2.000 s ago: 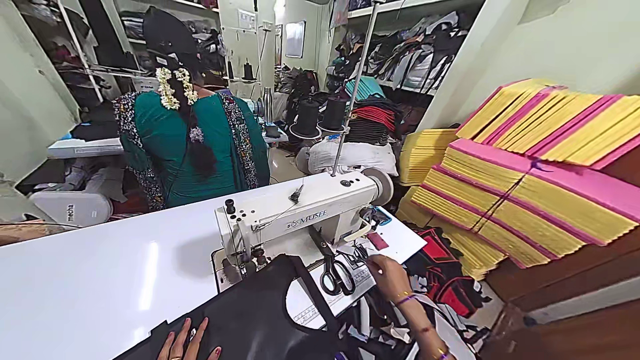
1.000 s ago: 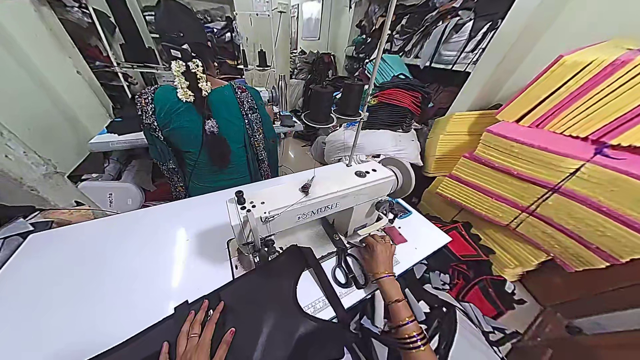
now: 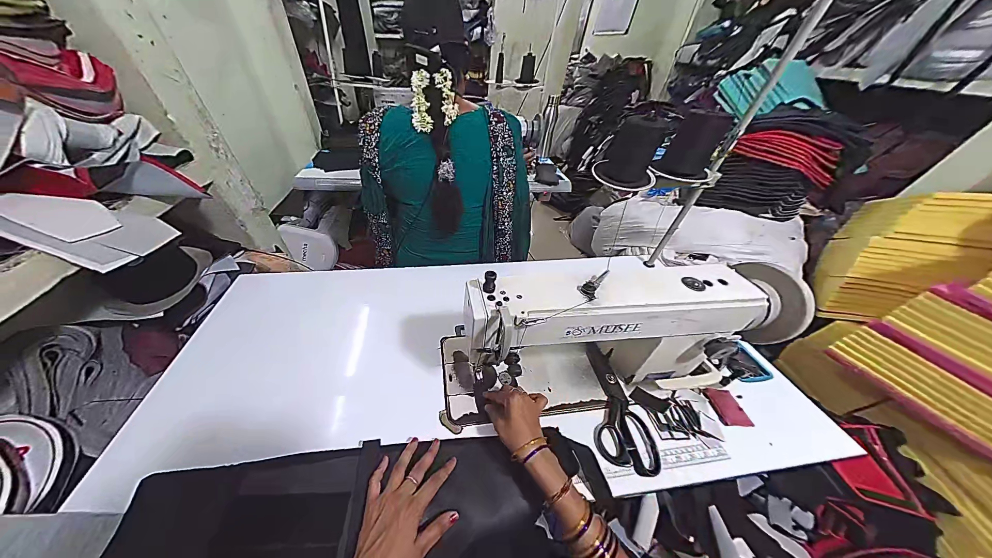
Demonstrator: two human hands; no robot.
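My left hand [image 3: 407, 500] lies flat with spread fingers on a large black fabric piece [image 3: 271, 504] at the table's near edge. My right hand [image 3: 515, 411] is at the needle area of a white Musee sewing machine [image 3: 620, 310], its fingertips pinched at a small dark strip [image 3: 482, 391] beside the presser foot; the exact grip is partly hidden. Black-handled scissors [image 3: 620, 426] lie right of my right hand, their blades under the machine arm. A clear ruler [image 3: 690, 456] is beside them, with small dark tools [image 3: 686, 418] and a maroon scrap [image 3: 728, 407] behind.
Ahead, a person in a green top [image 3: 442, 186] sits facing away. Black thread cones [image 3: 635, 147] stand behind the machine beside a metal pole [image 3: 736, 132]. Yellow and pink stacks [image 3: 922, 349] rise at the right. Folded fabrics [image 3: 54, 93] and grey cloth [image 3: 77, 380] line the left.
My right hand has moved left from beside the scissors to the needle area. My left hand remains on the black fabric. The view has swung left.
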